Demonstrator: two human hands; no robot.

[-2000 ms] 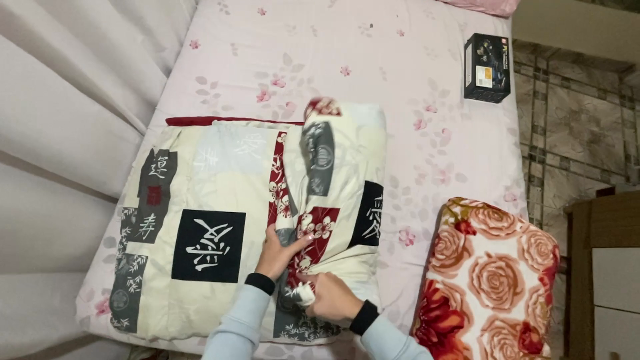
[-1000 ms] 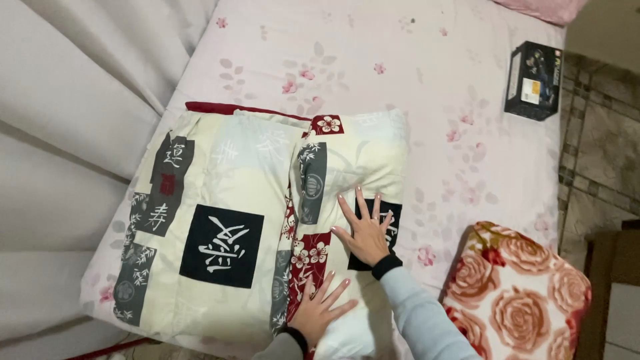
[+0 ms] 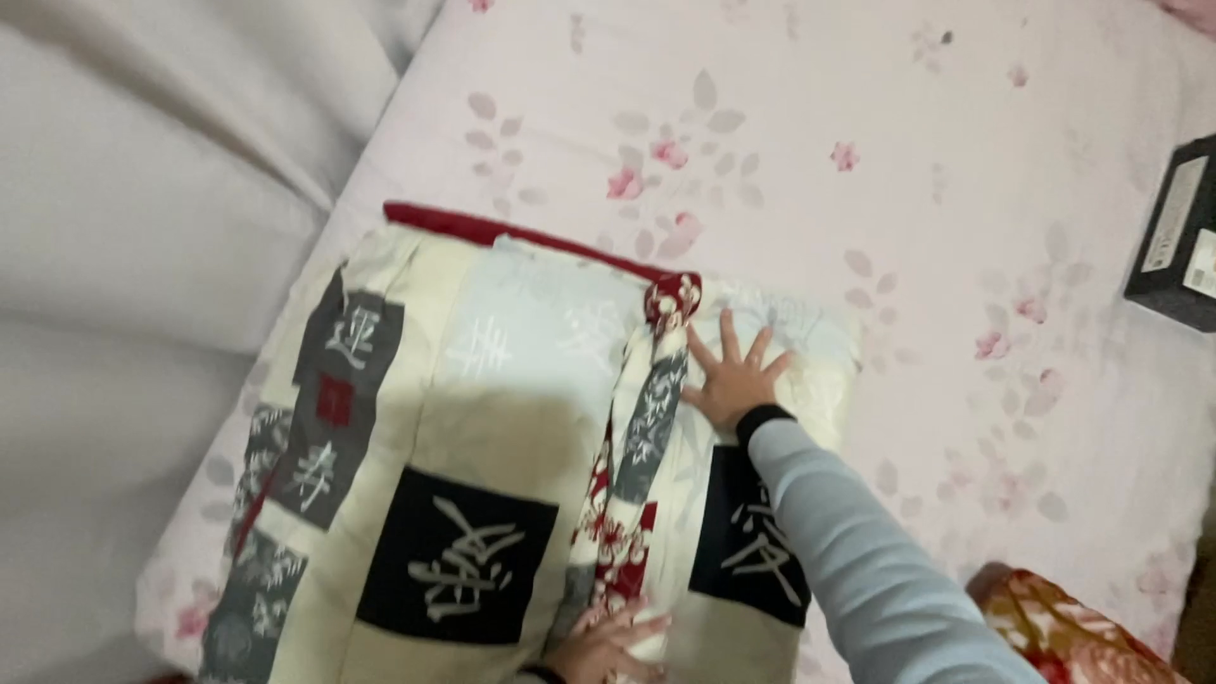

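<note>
A cream comforter with black, grey and red printed patches lies folded on the bed. Its right part is folded over, and the fold's edge runs down the middle. My right hand presses flat on the upper part of this fold, fingers spread. Near the bottom of the view my left hand rests on the lower part of the same fold, partly cut off by the frame edge. A red edge of cloth shows along the comforter's top.
The bed has a pink floral sheet. A black box stands at the right edge. A folded rose-patterned blanket lies at the lower right. Pale curtains hang along the left side.
Two seconds ago both hands gripped the folded part's lower left edge; now they lie on it with fingers spread. My right hand has moved up the fold since one second ago. The view is closer.
</note>
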